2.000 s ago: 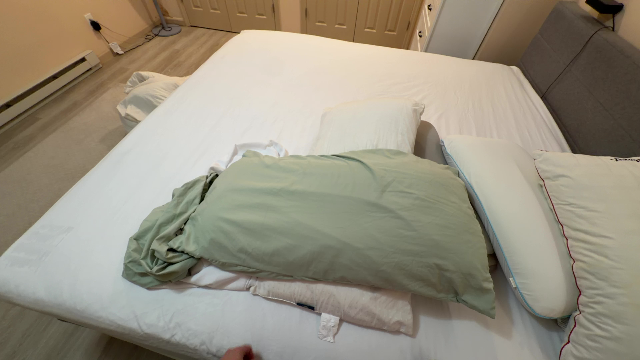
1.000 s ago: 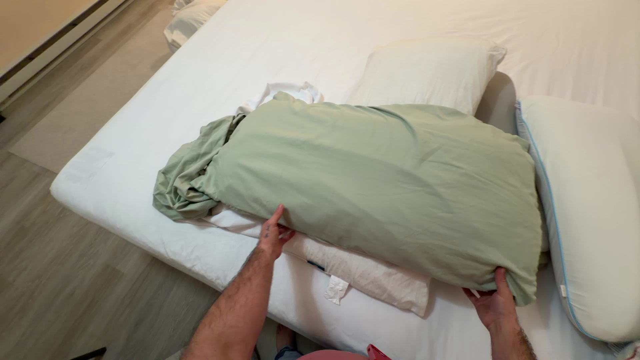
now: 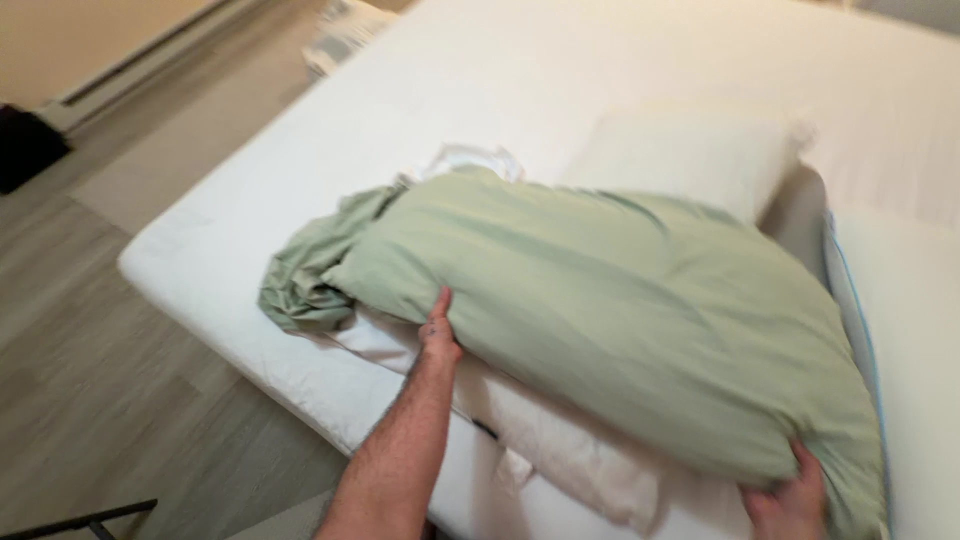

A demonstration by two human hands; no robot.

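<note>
A pillow in a green pillowcase (image 3: pixel 600 300) lies across the near side of the bed. My left hand (image 3: pixel 440 330) grips its near edge, thumb on top and fingers hidden beneath. Further right, my right hand (image 3: pixel 791 487) holds the near edge close to the right end, its fingers partly under the fabric. Bunched green fabric (image 3: pixel 307 277) lies at the pillow's left end. Under the green pillow, a white pillow (image 3: pixel 570 450) with a small tag pokes out on the near side. Another white pillow (image 3: pixel 682 157) rests behind.
The bed's white fitted sheet (image 3: pixel 360 120) spreads around the pillows. A white pillow with blue piping (image 3: pixel 915 337) stands at the right. Crumpled bedding (image 3: pixel 345 34) lies on the floor past the bed. A black object (image 3: pixel 26 146) is at the far left, a dark metal bar (image 3: pixel 97 517) at bottom left.
Both hands have come onto the green pillow's near edge since the oldest frame, where only a fingertip showed. The pillow's right part now bulges and bends more. The view has tilted down and left.
</note>
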